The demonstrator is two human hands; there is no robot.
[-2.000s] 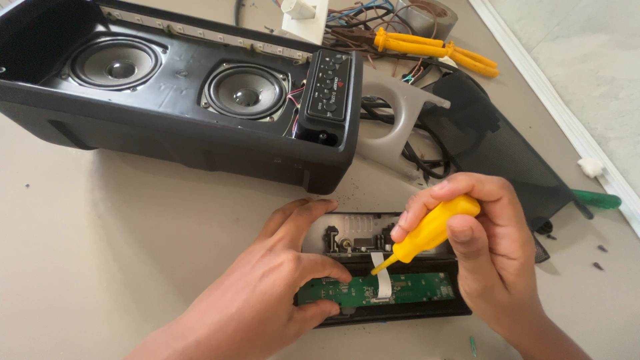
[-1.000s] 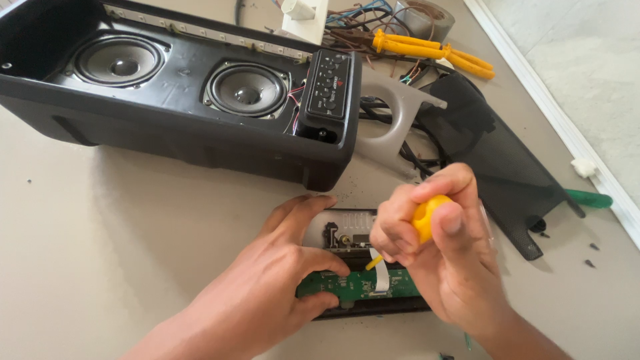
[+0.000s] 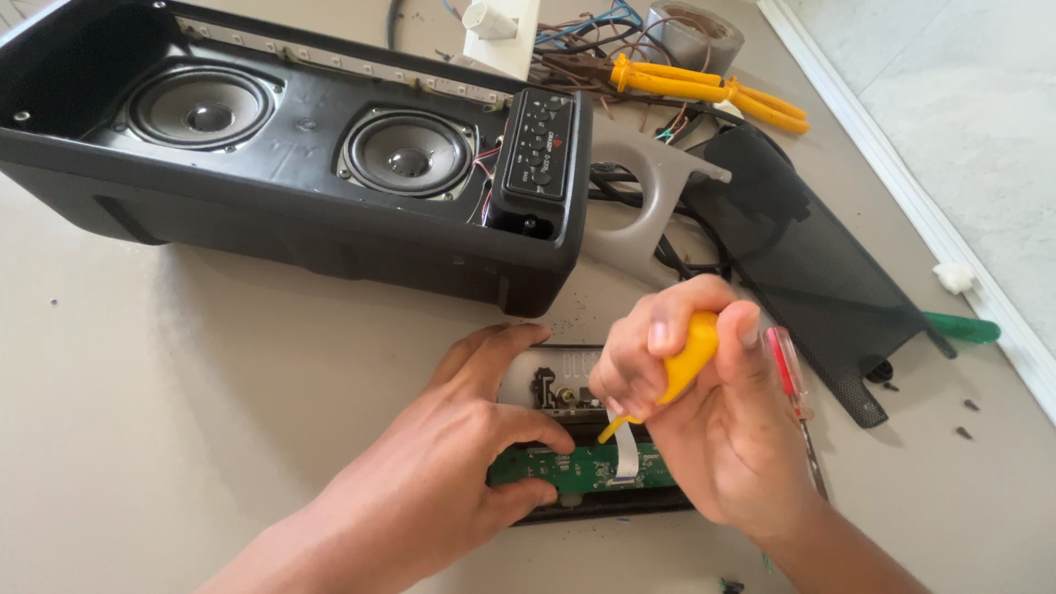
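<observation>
My right hand (image 3: pixel 709 412) is closed around a yellow-handled screwdriver (image 3: pixel 691 355), whose yellow shaft points down at the upper edge of a green circuit board (image 3: pixel 577 467). Its tip is beside a white ribbon cable (image 3: pixel 628 450) that runs onto the board. With thumb and forefinger, my left hand (image 3: pixel 462 445) grips the left part of the board, while its other fingers rest on the top left edge of the black panel housing (image 3: pixel 610 513) in which the board lies. Black and metal parts of a disc mechanism (image 3: pixel 565 394) show above the board, partly covered by my right hand.
An opened black speaker cabinet (image 3: pixel 371 239) lies at the upper left. Behind my right hand are a grey plastic bracket (image 3: pixel 635 165), a black mesh grille (image 3: pixel 792 247) and a red-handled screwdriver (image 3: pixel 785 363). Yellow-handled pliers (image 3: pixel 701 82), wires and a tape roll (image 3: pixel 701 37) lie farther back. Loose screws (image 3: pixel 964 432) are at right.
My right hand has turned and shifted its hold on the screwdriver, whose handle stood more in view two seconds ago. The red-handled screwdriver now shows beside it. My left hand stays in place.
</observation>
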